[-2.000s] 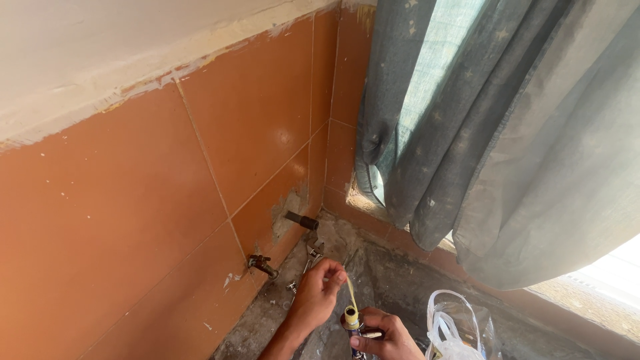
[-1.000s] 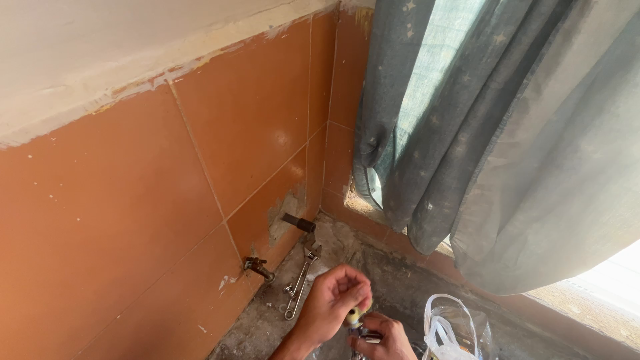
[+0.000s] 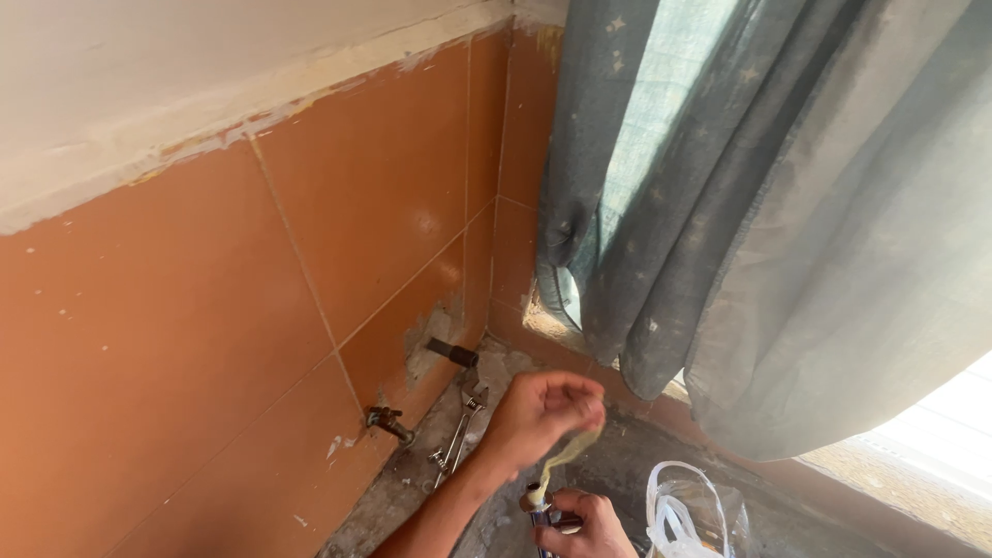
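Note:
My left hand [image 3: 554, 407] pinches the upper end of a pale yellow fibrous strand [image 3: 570, 451], which runs down to the threaded end of a metal fitting. Below and to the right, my right hand [image 3: 585, 527] grips this chrome tap-like fitting [image 3: 536, 508], its open end up. Strand is wound around the thread under the rim. Left of my hands, two adjustable wrenches [image 3: 463, 426] lie on the grimy surface. A small valve [image 3: 391, 422] juts from the orange tiled wall, and a dark pipe stub [image 3: 453, 353] sticks out of a broken patch farther back.
A white-handled clear plastic bag [image 3: 690, 511] stands just right of my right hand. A long grey-blue curtain [image 3: 659, 232] hangs over the window at the right, above a rough sill [image 3: 876, 484]. Orange tiles [image 3: 372, 256] cover the wall on the left.
My left hand has moved up and away from the fitting, drawing out a length of the strand. One second ago it was close against the fitting. My right hand still holds the fitting.

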